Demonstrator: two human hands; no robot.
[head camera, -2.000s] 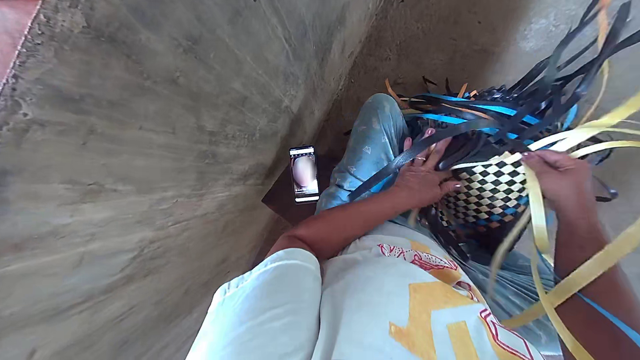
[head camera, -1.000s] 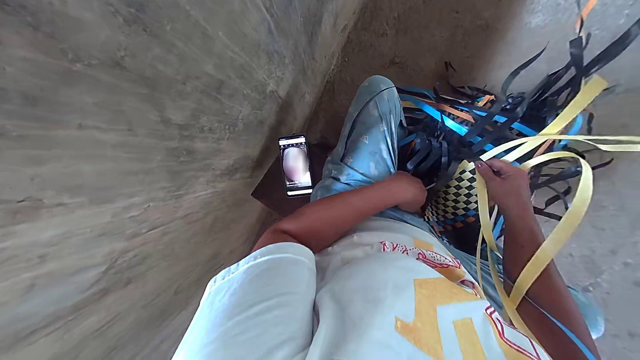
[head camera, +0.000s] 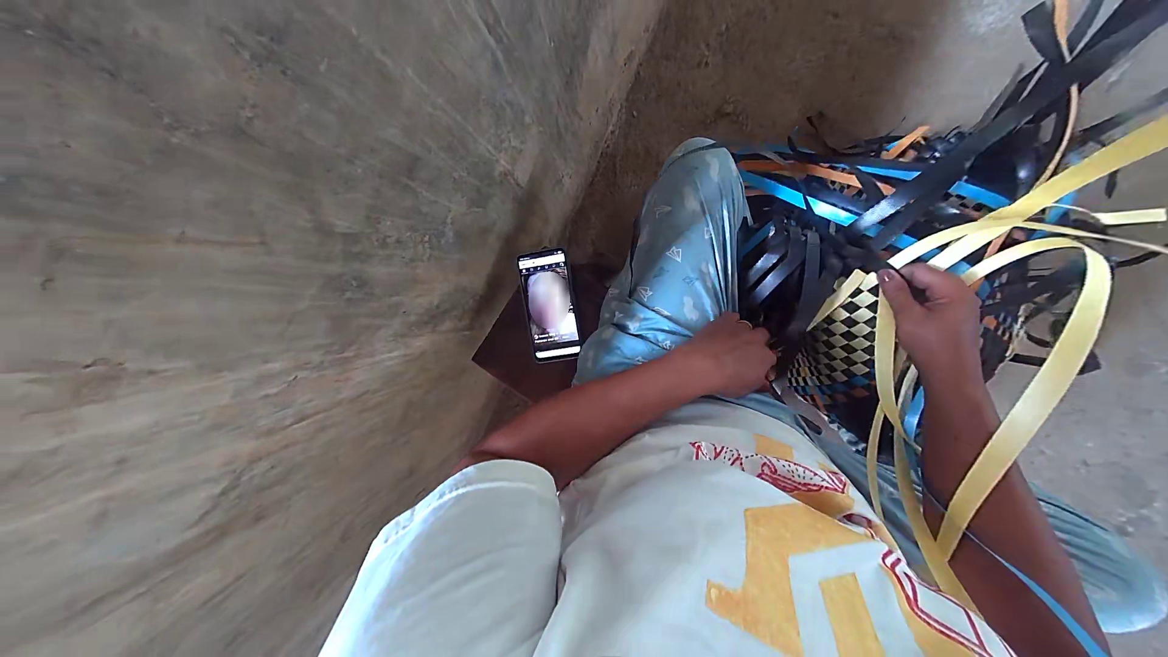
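A piece of checkered weaving in black and pale yellow strips lies over my lap, with long loose ends. My right hand pinches a dark strip at the upper edge of the checkered part; yellow strips loop around and over that wrist. My left hand is at the left side of the weaving, beside my knee, its fingers curled at dark strips; whether it grips one is partly hidden. Black strips, blue strips and orange strips fan out beyond the hands.
A phone with its screen lit lies on a dark brown flat surface left of my bent knee. A rough grey wall rises at the left. Concrete floor shows at the right.
My left hand has come down from the top of the weaving to its left side by my knee. My right hand stays at the weaving's upper edge, where a dark strip now shows in its fingers.
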